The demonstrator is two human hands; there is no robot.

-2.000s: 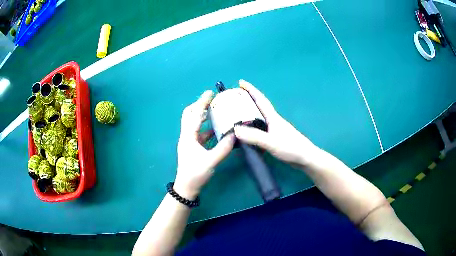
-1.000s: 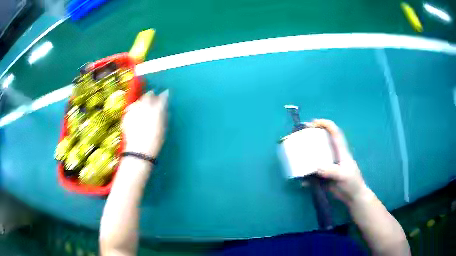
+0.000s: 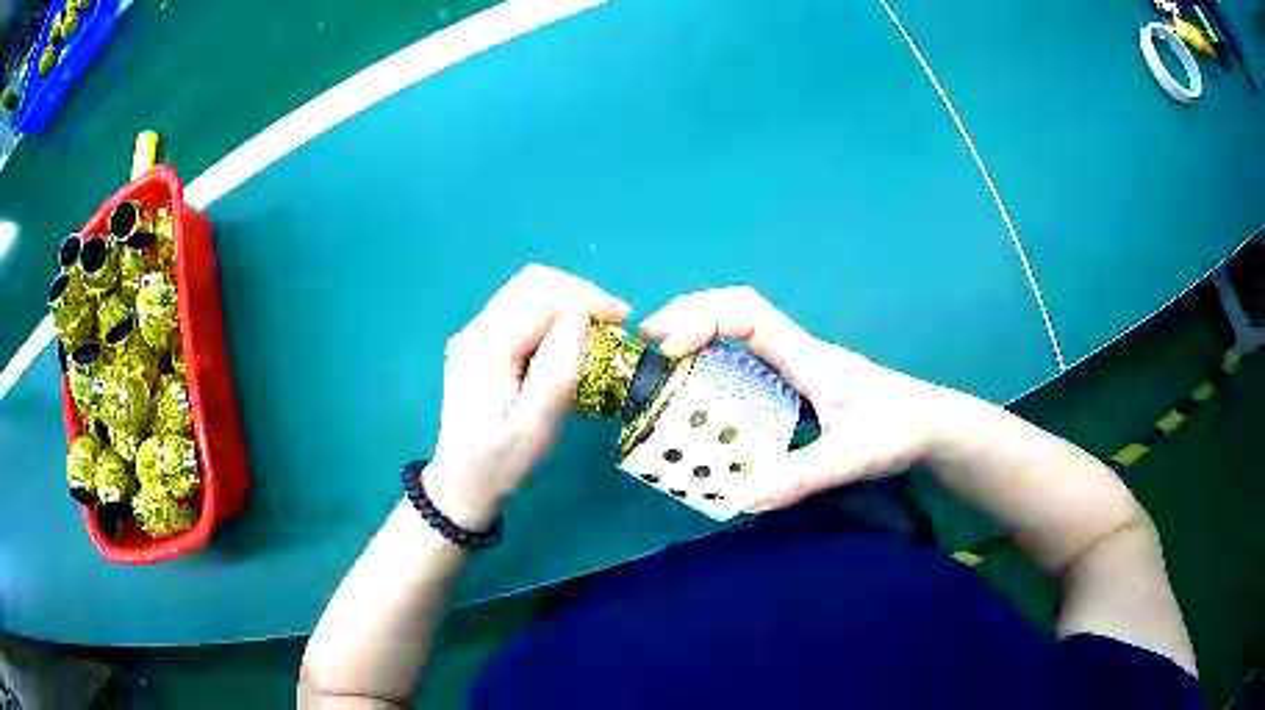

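Note:
My right hand (image 3: 819,402) holds the white microphone body (image 3: 708,451), tilted, with several small dark buttons facing up and a grey textured speaker side (image 3: 749,388). My left hand (image 3: 520,368) grips a gold mesh microphone head (image 3: 605,369) with a black collar (image 3: 648,383). The collar meets the top end of the white body; whether it is fixed there, I cannot tell. The handle is not clearly visible below the body.
A red bin (image 3: 219,375) full of gold mesh heads stands at the left. A yellow cylinder (image 3: 146,153) lies behind it. A blue crate (image 3: 63,83) is at the far left. A white tape roll (image 3: 1171,63) and hand tools (image 3: 1201,28) lie at the far right.
My left hand has moved from beside the red bin to the microphone and now holds a gold head. My right hand has brought the body to the left and turned it, buttons up.

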